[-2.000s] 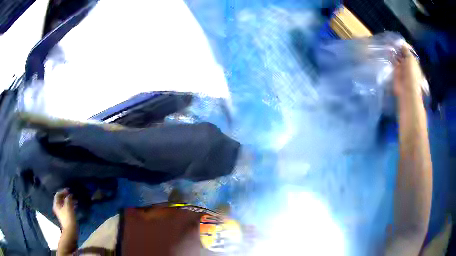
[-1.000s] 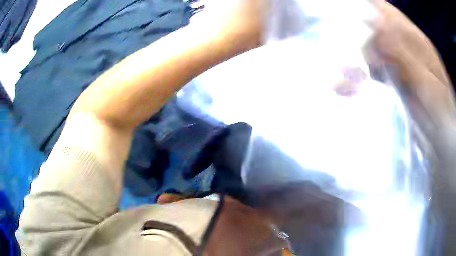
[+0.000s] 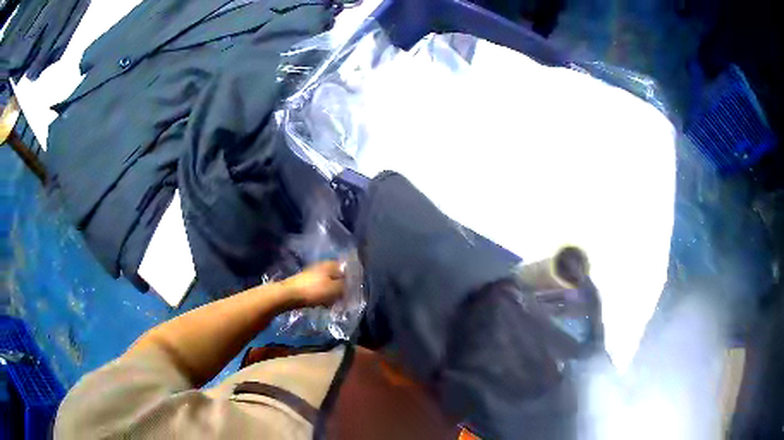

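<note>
A dark suit jacket (image 3: 430,275) lies bunched over the near edge of the basket, against my apron. My left hand (image 3: 322,285) is closed on crumpled clear poly film (image 3: 331,320) at the jacket's left side. A tan tube (image 3: 554,268) with its round open end up lies by the jacket's right side, with a dark curved piece beside it. A stack of glaring white poly bags (image 3: 533,155) fills the basket (image 3: 481,24) and overhangs its rim. My right hand is not visible.
More dark jackets (image 3: 146,120), one with a button showing, lie at left on the white table (image 3: 169,258). Blue crates stand on the floor at far right (image 3: 731,120) and lower left (image 3: 30,369). A blurred white glare covers the lower right.
My left hand has come down and back from the upper middle to my front, now holding film. My right arm has left the view. The raised sheet is gone, revealing basket, jacket and tube.
</note>
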